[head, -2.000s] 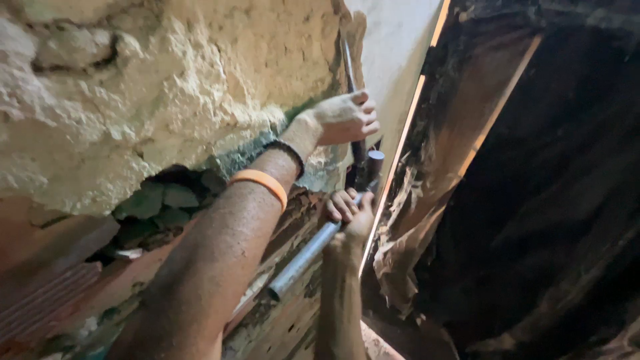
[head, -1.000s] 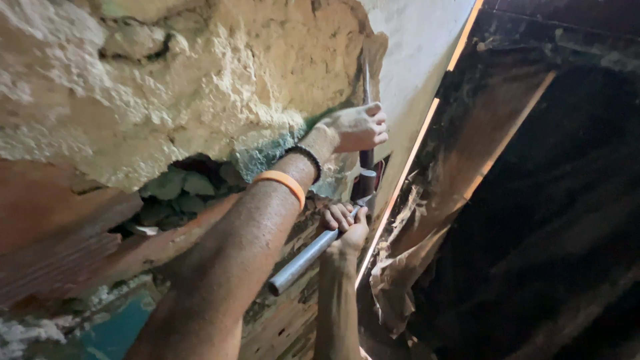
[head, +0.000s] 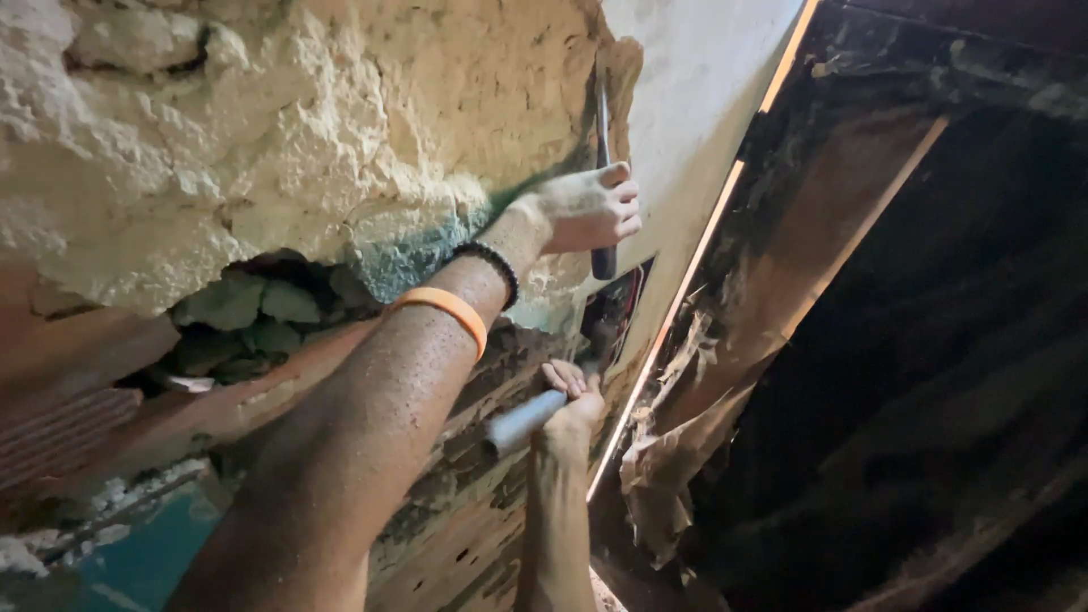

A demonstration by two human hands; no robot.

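My left hand (head: 591,208), with a dark beaded bracelet and an orange band on its arm, grips a chisel (head: 604,262) by its dark handle. The chisel stands nearly upright, its metal blade up against the broken edge of plaster (head: 627,72); its tip is hard to make out. Below it, my right hand (head: 575,399) is closed around the metal tube handle of a hammer (head: 520,423). The tube's free end points down and left. The hammer's head is blurred and dim above my right hand, apart from the chisel's lower end.
Rough plaster (head: 297,127) overhangs a cavity with loose stones (head: 246,310) at left. Hollow bricks (head: 72,433) show below it. An opening with what look like wires (head: 625,310) lies right of the hammer. Torn sheeting (head: 663,476) hangs beside a bright slit along the wall's edge.
The hammer in my right hand has dropped away from the chisel's lower end, where its head was close a second ago. My left hand still holds the chisel against the plaster edge.
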